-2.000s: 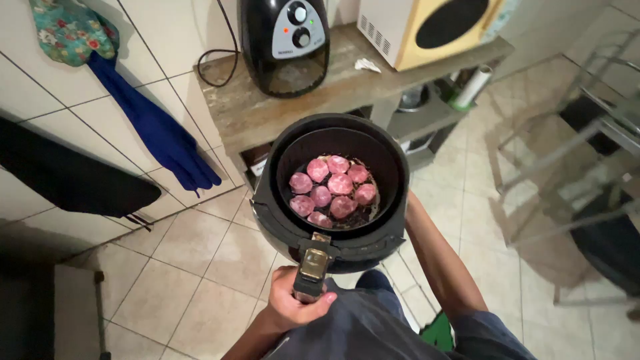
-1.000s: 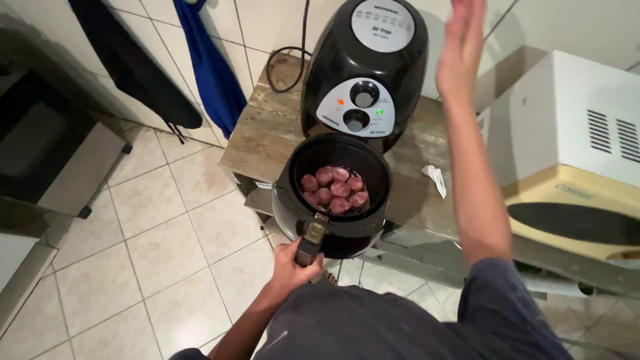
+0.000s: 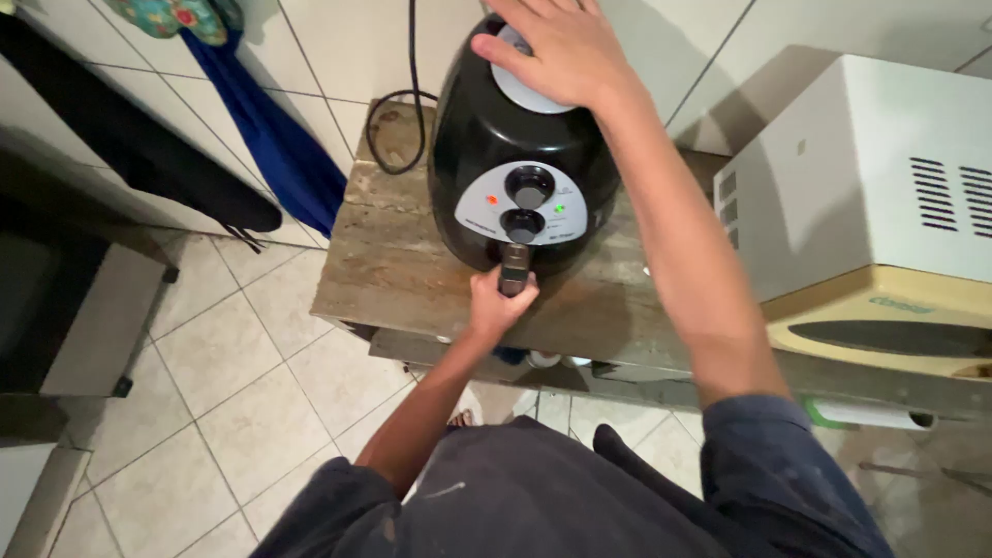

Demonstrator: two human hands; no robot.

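Note:
A black air fryer [image 3: 496,132] stands on the wooden shelf unit, an orange and a green light lit on its grey dial panel [image 3: 527,203]. The basket sits inside the fryer, so the pink, round food pieces are hidden. Its handle [image 3: 514,270] sticks out below the dials, with my left hand [image 3: 496,304] closed around it. Flat on the top of the fryer lies my right hand [image 3: 554,50], fingers spread, partly cut off by the upper frame edge.
On the right of the wooden top [image 3: 403,271] stands a white and cream microwave [image 3: 806,170]. A black cord [image 3: 415,70] loops left of the fryer. Cloths hang on the tiled wall, one of them blue [image 3: 263,139]. A paper roll [image 3: 876,414] lies below the top.
The basket of pink pieces, held out in front of the fryer before, is now inside it. My right hand, raised beside the fryer a second ago, now rests on its top.

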